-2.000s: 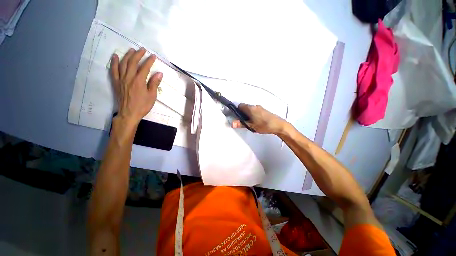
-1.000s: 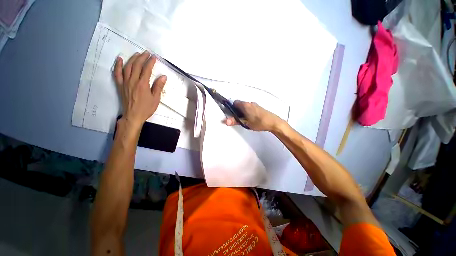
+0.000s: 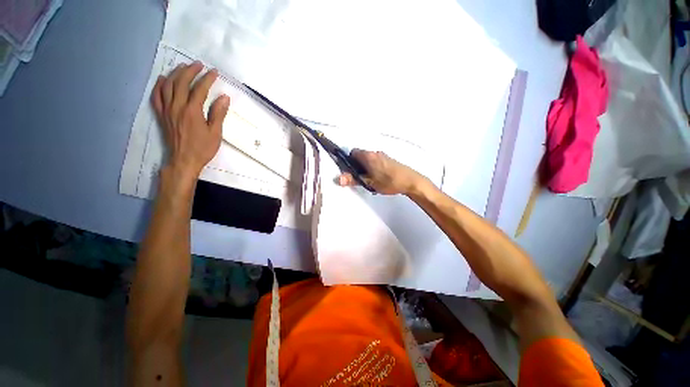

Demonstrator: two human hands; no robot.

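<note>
Large white pattern paper (image 3: 363, 60) with thin drawn lines lies on the table. My right hand (image 3: 380, 172) is shut on the black handles of the tailor's shears (image 3: 281, 111). The long blades point up and left along the paper's cut edge and look nearly closed. A cut flap of paper (image 3: 352, 234) hangs toward my body below the shears. My left hand (image 3: 185, 121) lies flat, fingers a little apart, on the left part of the paper. A narrow off-white pattern piece (image 3: 257, 143) with a small hole lies right of it.
A black phone (image 3: 236, 208) lies beside my left wrist. A long clear ruler (image 3: 505, 151) lies along the paper's right side. Pink fabric (image 3: 575, 121) and a tan strip (image 3: 529, 210) lie further right. A dark cloth (image 3: 571, 17) is at the far edge. Folded pieces (image 3: 23, 26) lie far left.
My left hand has shifted left across the paper, showing more of the small pattern piece. The shears have moved slightly up-left relative to the paper. The paper sits slightly further right in view.
</note>
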